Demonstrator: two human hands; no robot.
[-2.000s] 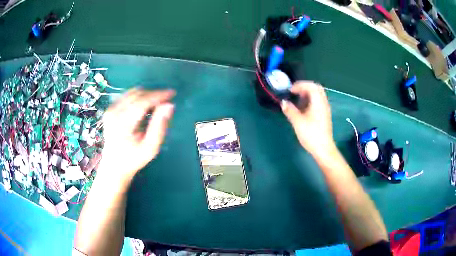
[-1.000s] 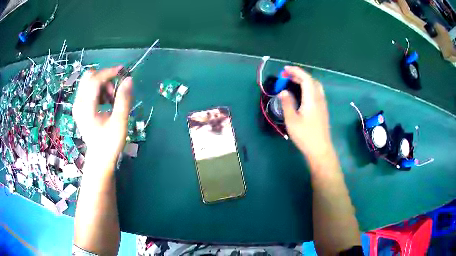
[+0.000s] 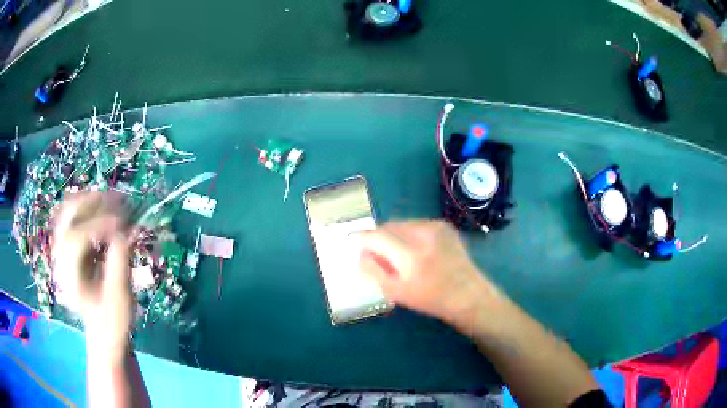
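My left hand (image 3: 96, 247) is blurred over the heap of circuit boards (image 3: 167, 279) at the left; whether it holds a board cannot be told. My right hand (image 3: 426, 267) is over the lower right part of the phone (image 3: 339, 239), fingers bent toward the bright screen; its fingertips are partly hidden. A black speaker housing (image 3: 498, 187) with a white disc, a blue battery and thin leads lies on the green surface, right of the phone, untouched. A single circuit board (image 3: 280, 155) lies between the heap and the housing.
Two more speaker housings (image 3: 610, 203) lie close together at the right. Beyond the work surface, the green conveyor belt (image 3: 239, 48) carries several speaker units, one at top centre (image 3: 383, 14). A red stool (image 3: 677, 370) stands at the lower right. A small pinkish piece (image 3: 217, 245) lies beside the heap.
My right hand has let go of the speaker housing and moved left to the phone. My left hand has moved down-left over the heap. The phone's screen picture has changed.
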